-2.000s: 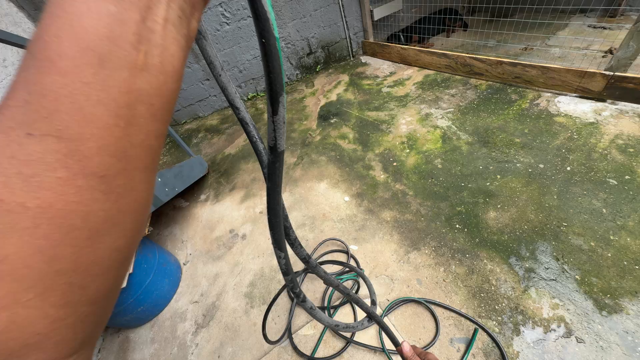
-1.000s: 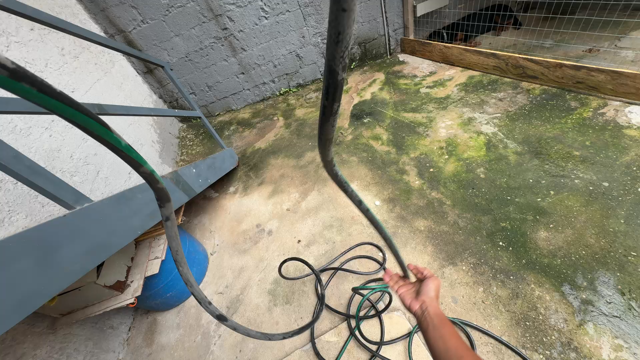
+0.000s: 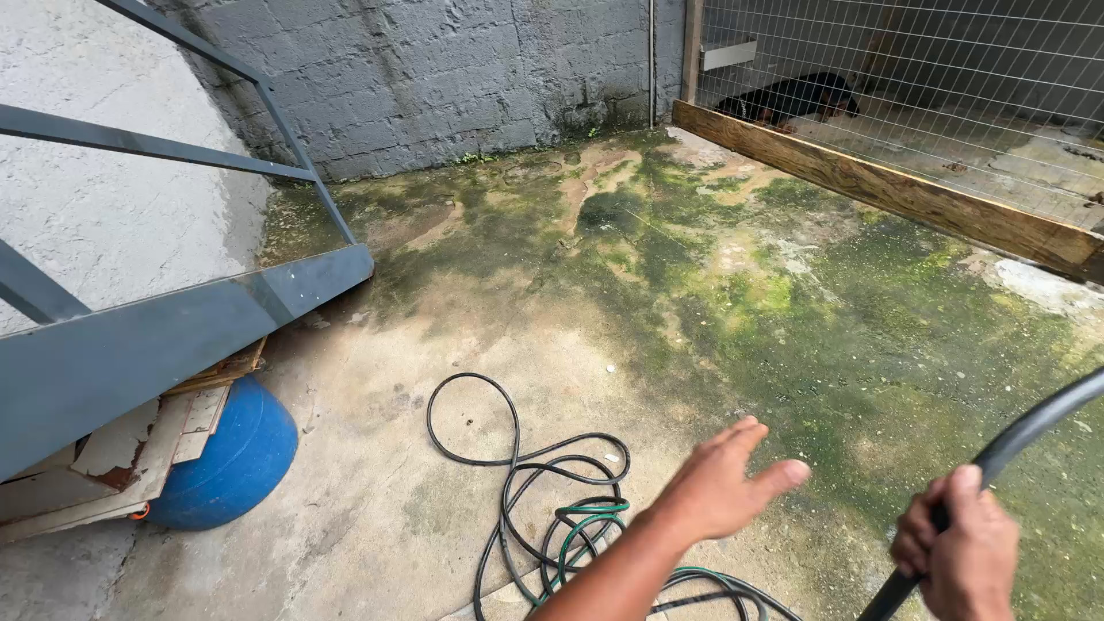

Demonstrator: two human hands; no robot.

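Low on the right, my right hand (image 3: 959, 539) is closed around a black garden hose (image 3: 1039, 423), which runs off the right edge above it and down past the bottom edge below. My left hand (image 3: 729, 483) reaches in from the bottom, left of my right hand, with thumb and fingers apart and nothing in it. Beneath and to the left of that arm, a tangle of black hose with green stripes (image 3: 515, 466) lies in loose loops on the concrete floor; the forearm hides part of it.
A grey metal stair frame (image 3: 310, 285) stands at the left, above a blue plastic barrel (image 3: 228, 466) and old boards (image 3: 164, 448). A block wall (image 3: 431, 78) is behind. At the upper right, a wire mesh fence with a wooden plank (image 3: 862, 185) encloses a lying dark dog (image 3: 798, 97). Green growth covers much of the floor.
The hose lengths that hung in front of the view are gone from there; a hose is now in my right hand at the right edge. The view has shifted.
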